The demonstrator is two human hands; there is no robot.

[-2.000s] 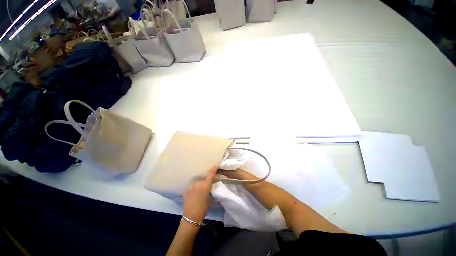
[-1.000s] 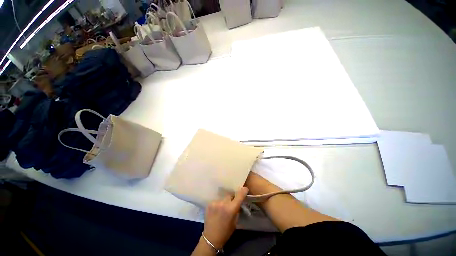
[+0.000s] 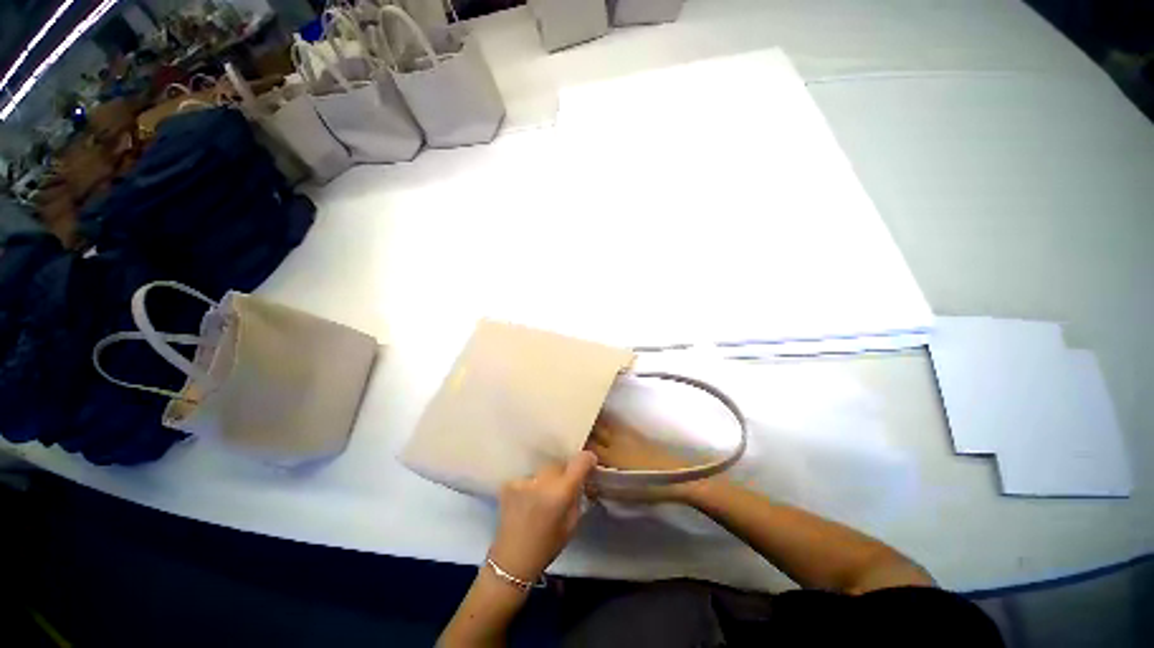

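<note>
A beige tote bag (image 3: 519, 399) lies on its side on the white table in front of me, its opening to the right. My left hand (image 3: 544, 506) grips the near edge of the opening. My right hand (image 3: 633, 458) is at the mouth of the bag, its fingers partly hidden inside, and the forearm passes by the handle loop (image 3: 740, 430). I cannot tell if the right hand holds anything. Thin white tissue paper (image 3: 810, 449) lies to the right of the bag.
A flat white tissue stack (image 3: 683, 215) lies mid-table. White board inserts (image 3: 1031, 405) are at the right. A beige tote (image 3: 285, 380) stands at the left, beside dark blue bags (image 3: 190, 203). More beige totes (image 3: 443, 95) stand at the far left edge.
The white tissue that hung out of the bag's mouth no longer shows there. My right hand went deep into the bag and has now drawn partly back.
</note>
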